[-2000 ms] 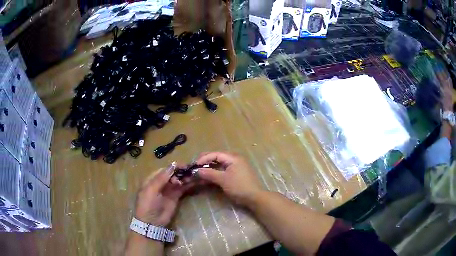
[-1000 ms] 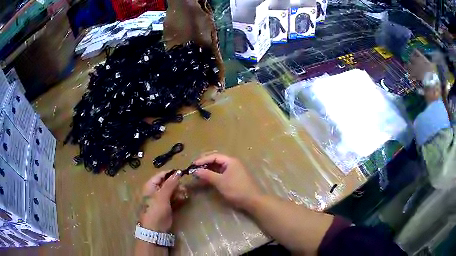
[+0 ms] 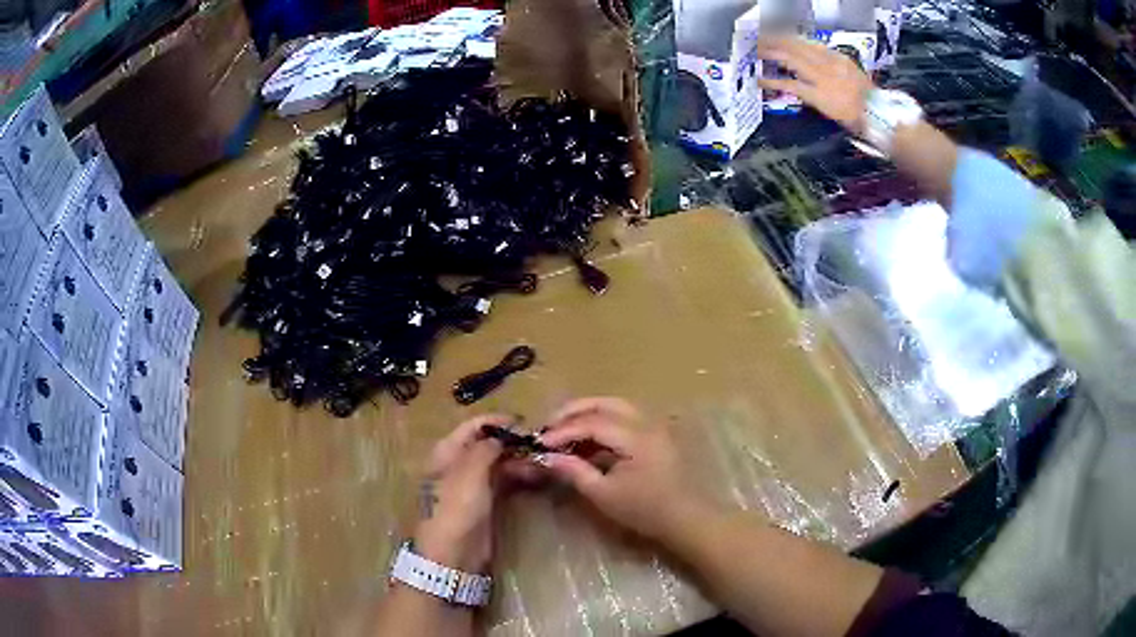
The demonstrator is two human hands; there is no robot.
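Note:
My left hand [image 3: 463, 488], with a white watch on its wrist, and my right hand [image 3: 610, 463] meet low in the middle of the view. Both hold a short black USB cable [image 3: 515, 438] between their fingertips, just above the brown tabletop [image 3: 698, 336]. The fingers hide part of the cable. One folded black cable [image 3: 495, 375] lies alone on the tabletop just beyond my hands. A large tangled cable pile [image 3: 411, 224] with white or silver specks lies behind it.
A box stack [image 3: 94, 336] stands at the left edge. White boxes [image 3: 720, 93] stand at the back right. Another person's hand [image 3: 816, 77] is at them, the arm reaching over a white stack in clear plastic [image 3: 916, 311]. Flat white pieces [image 3: 374, 56] lie behind the pile.
The other person's arm has swung from the far right to the white boxes. The view has shifted, so things sit further right. My hands still hold the cable.

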